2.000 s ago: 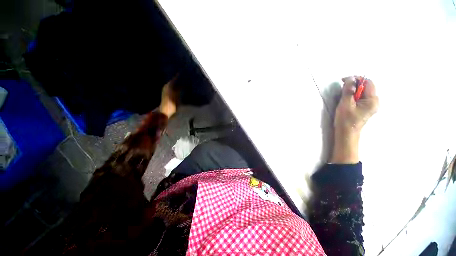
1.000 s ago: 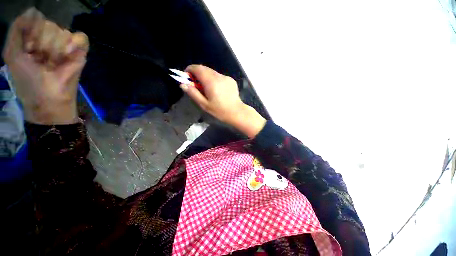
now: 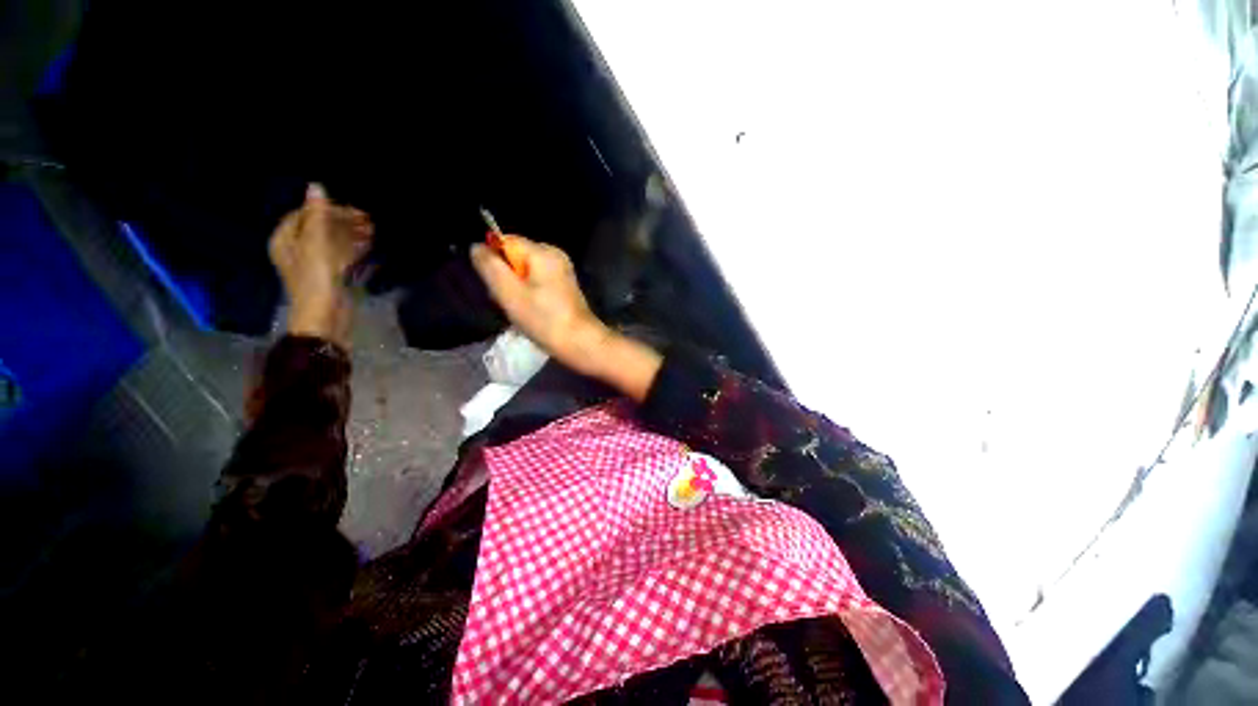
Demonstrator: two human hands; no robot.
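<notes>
My right hand (image 3: 538, 297) is closed on small orange-red thread snips (image 3: 508, 253), their short blades pointing up and away from me. It is beside the table's left edge, over the dark garment pile (image 3: 414, 124). My left hand (image 3: 320, 255) is at the near edge of the pile, fingers curled and slightly blurred. The cloth is nearly black, so I cannot tell whether the left fingers hold any of it. No single garment can be made out in the pile.
The white table (image 3: 938, 248) fills the right side, its edge running diagonally. A blue bin (image 3: 62, 317) stands at far left, and a blue rim (image 3: 166, 276) shows under the pile. Crumpled white material (image 3: 513, 361) lies low by my apron (image 3: 635, 552). Grey floor shows between.
My right hand left the table and came over to the pile with the snips. My left hand rose at far left, then came down to the pile's near edge.
</notes>
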